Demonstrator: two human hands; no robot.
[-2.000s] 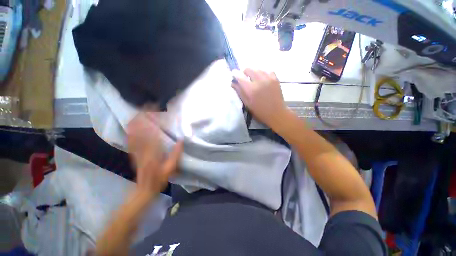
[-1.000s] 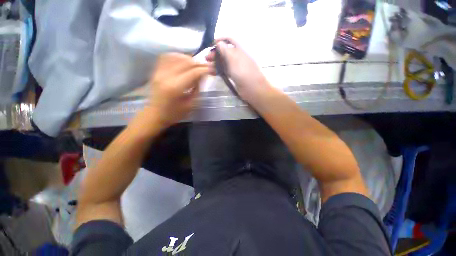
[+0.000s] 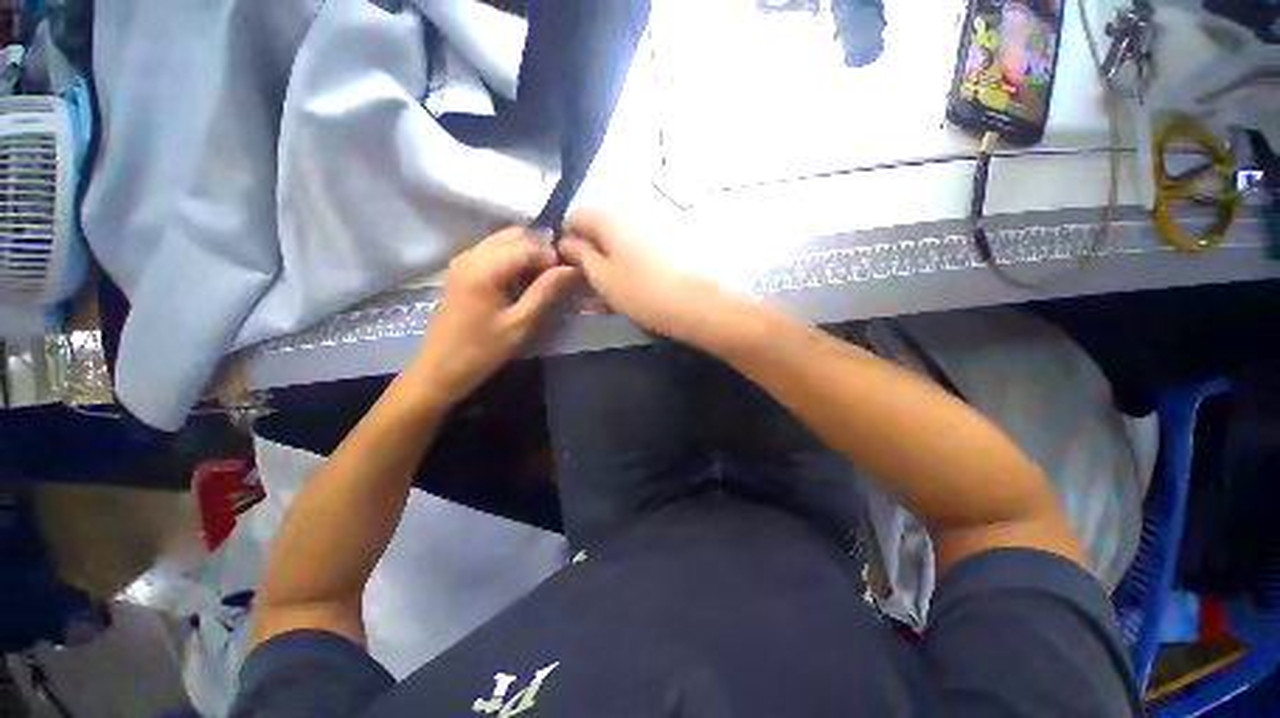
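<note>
The light grey garment panel (image 3: 351, 154) lies in folds on the left of the table, and one corner hangs over the front edge. A black panel (image 3: 569, 84) joins it and narrows towards my hands. My left hand (image 3: 491, 295) and my right hand (image 3: 625, 274) meet above the table-edge ruler (image 3: 842, 262). Their fingertips pinch the narrow end of the dark strip (image 3: 553, 225) between them. What lies inside the fingertips is hidden.
A smartphone (image 3: 1005, 70) with a cable (image 3: 980, 211) lies right of the work, with yellow-handled scissors (image 3: 1195, 183) and small metal parts (image 3: 1127, 39) beyond. A white vented object (image 3: 35, 197) stands far left. A blue plastic stool (image 3: 1172, 519) is at lower right, grey cloth (image 3: 449, 575) below the table.
The grey garment has gone from my lap and the table front to the left. My hands have come together at the strip's end and moved slightly down towards the table edge. The sewing machine head has left the view.
</note>
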